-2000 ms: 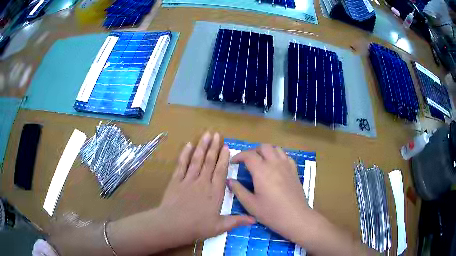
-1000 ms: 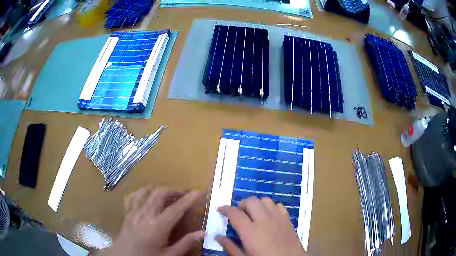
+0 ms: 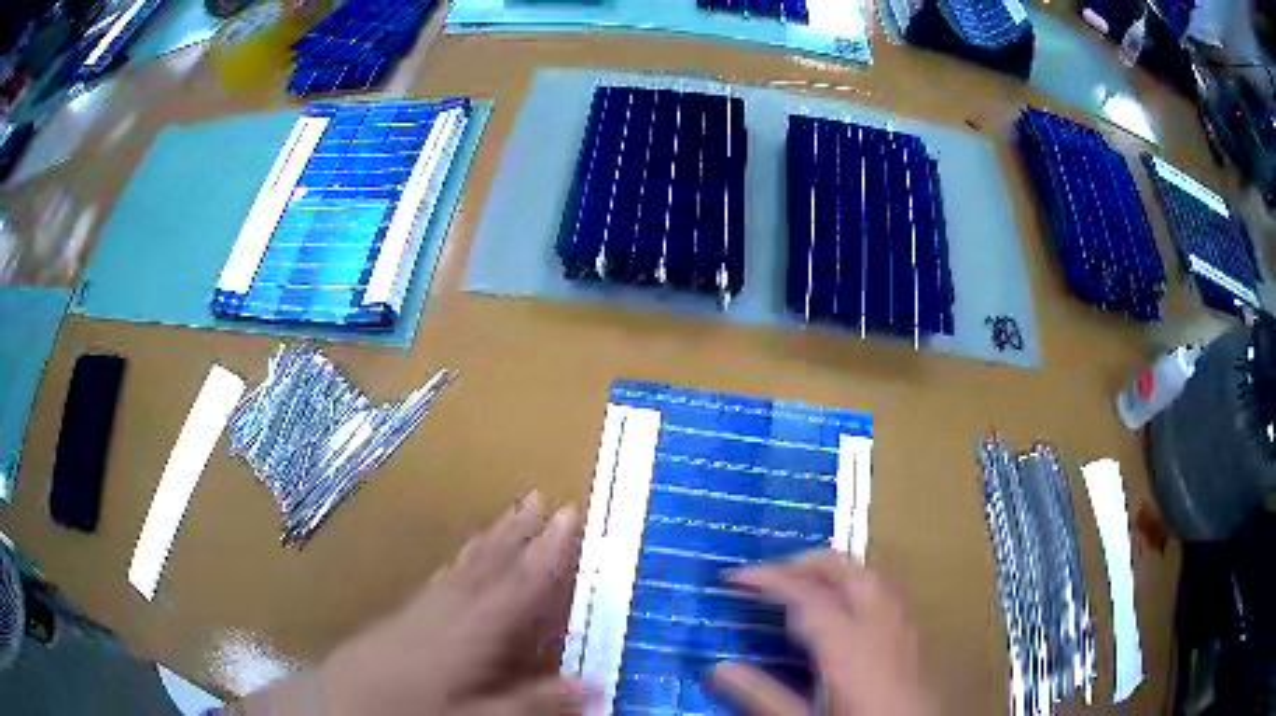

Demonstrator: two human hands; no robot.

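A blue solar cell assembly (image 3: 728,518) with thin silver lines lies on the brown tabletop before me. A white strip (image 3: 617,539) lies along its left edge and another white strip (image 3: 852,490) along its right edge. My left hand (image 3: 469,616) is beside the assembly's left edge, fingers extended, its lower fingers near the left white strip. My right hand (image 3: 840,629) is blurred over the lower right part, thumb and fingers apart. I see nothing held in either hand. The assembly's lower end is cut off by the picture's edge.
Silver ribbon pieces (image 3: 315,441) and a white strip (image 3: 185,476) lie at left, beside a black bar (image 3: 87,441). A ribbon bundle (image 3: 1038,574) lies right, near a white bottle (image 3: 1159,388) and grey device (image 3: 1217,448). Dark cell stacks (image 3: 658,189) and a finished stack (image 3: 336,217) stand behind.
My left hand moved off the assembly to its left side, then slightly up and right. My right hand moved down, then right, away from the left white strip.
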